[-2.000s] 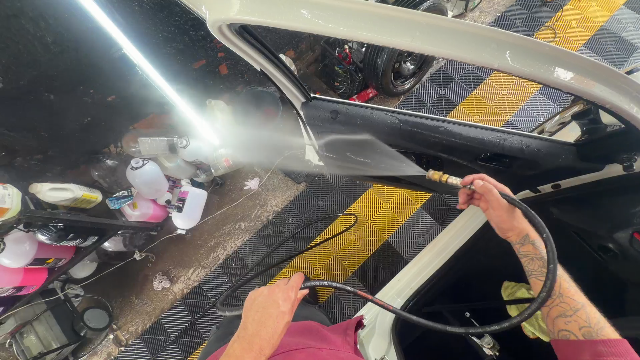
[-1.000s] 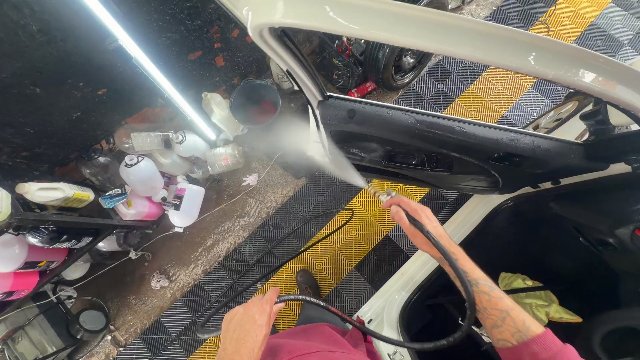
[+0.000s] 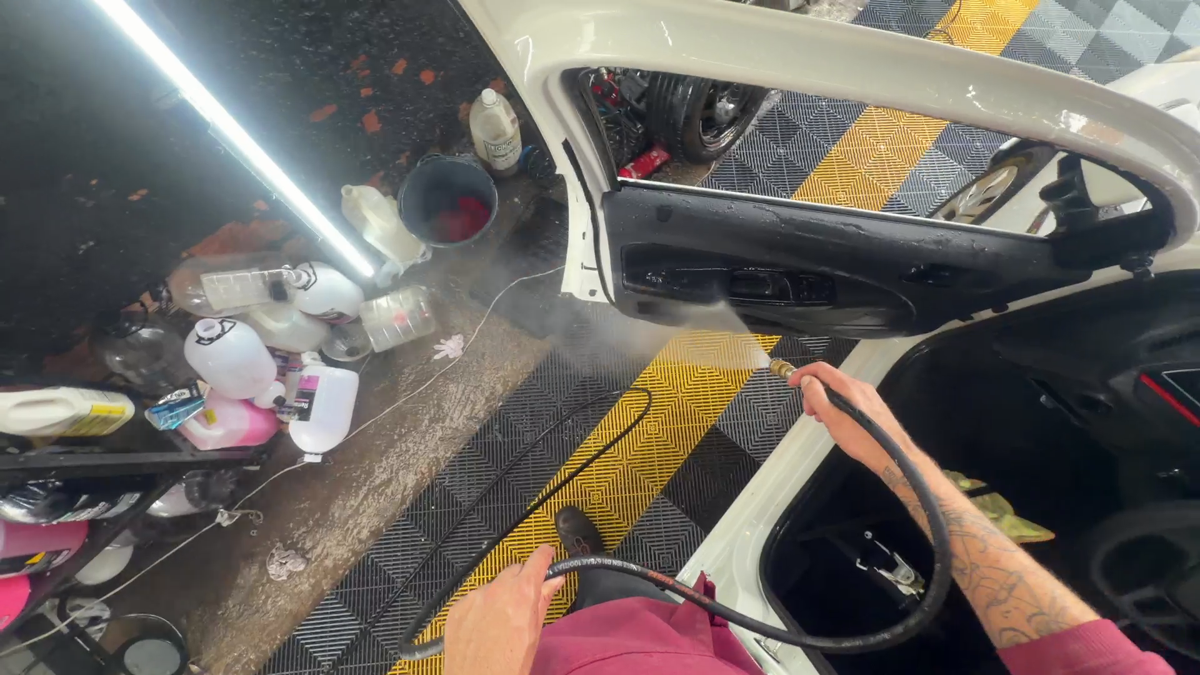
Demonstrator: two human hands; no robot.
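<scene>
My right hand (image 3: 848, 412) grips the black hose just behind its brass spray nozzle (image 3: 780, 367). A fan of water leaves the nozzle toward the left, along the lower edge of the black inner door panel (image 3: 769, 272) of a white car door. My left hand (image 3: 497, 614) holds the black rubber hose (image 3: 637, 574) lower down, near my maroon top. Between both hands the hose bends in a wide loop past my tattooed right forearm. The door stands open, with its frame (image 3: 797, 56) across the top of the view.
Plastic bottles (image 3: 230, 356) crowd a rack at the left. A dark bucket (image 3: 448, 202) stands beside the wall under a bright tube light (image 3: 234, 131). Slack hose (image 3: 562, 469) lies on the black and yellow floor tiles (image 3: 647, 422). The car's sill (image 3: 797, 469) is at the right.
My right hand with the nozzle has moved from near the door panel to below its lower edge. The spray has shifted down along with it. The left hand still holds the hose.
</scene>
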